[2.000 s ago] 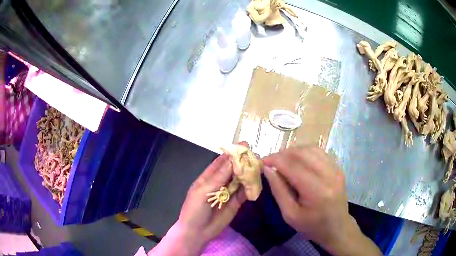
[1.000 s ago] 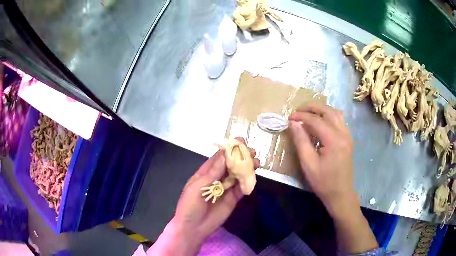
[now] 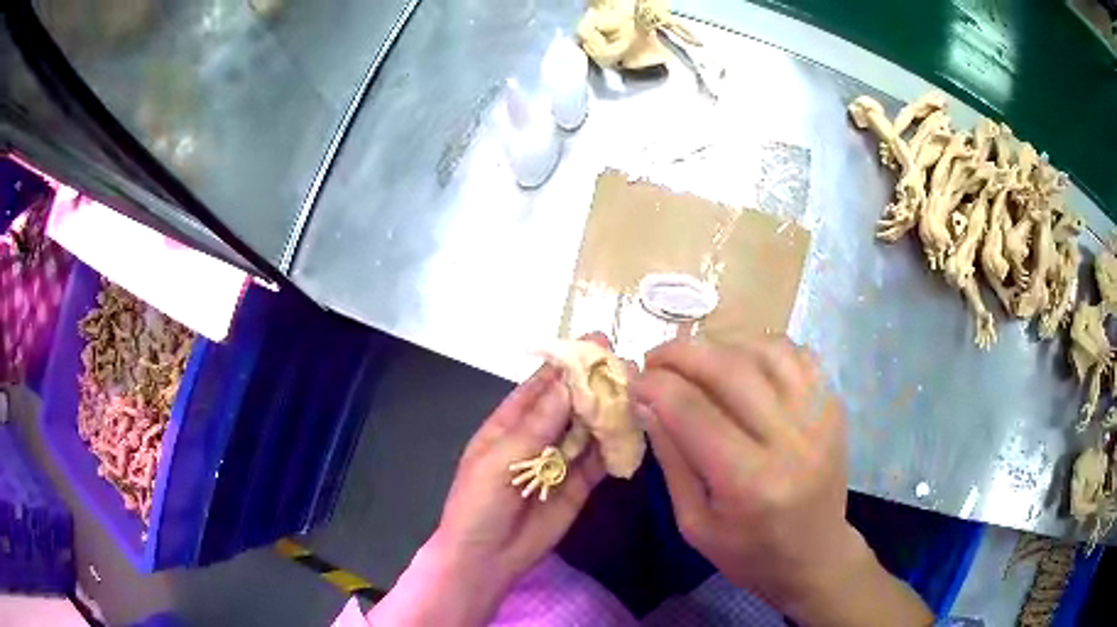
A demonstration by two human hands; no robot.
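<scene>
My left hand holds a tan torso above my lap at the bench's front edge. A small attached hand with splayed fingers hangs from it. My right hand is pinched at the torso's right side; whether a thin applicator is between the fingertips is too small to tell. The white oval glue dish lies on the brown cardboard mat, just above my hands. Shiny smears surround the dish.
Two white squeeze bottles stand left of the mat. One tan part lies behind them. Tan limbs are piled at right. A blue bin of jumbled parts stands at left. A tray of parts is below right, a green belt behind.
My right hand was at the dish one second ago and has moved down and left to the held torso. My left hand still holds the torso in nearly the same place.
</scene>
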